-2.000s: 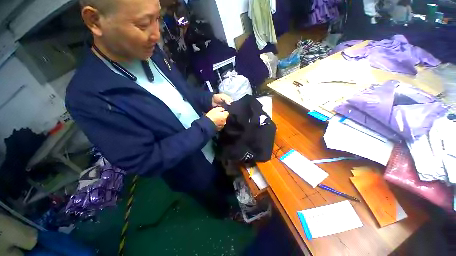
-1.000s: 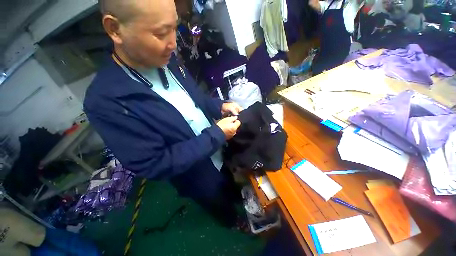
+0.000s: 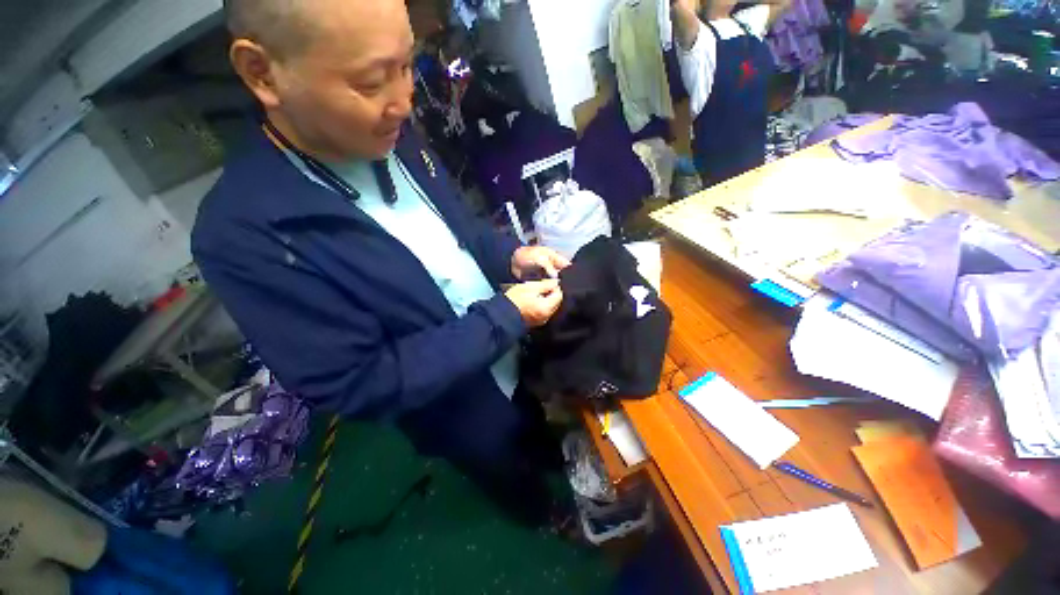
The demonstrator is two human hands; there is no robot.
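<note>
Neither of my hands is in the picture. In front of me a person in a navy jacket stands at a brown wooden desk and holds a black garment piece with the fingertips of both hands. The garment lies partly over the desk's corner. On the desk are a white card with a blue edge, a second such card, a dark blue pen and an orange-brown envelope.
A large cutting table with purple fabric adjoins the desk. Another person in a dark apron stands behind it. A beige dress form is at lower left. Yellow-black tape crosses the green floor.
The view has shifted, so the desk and person sit slightly farther right and lower than two seconds ago. The person in the apron has come into fuller view. The standing person still handles the black garment.
</note>
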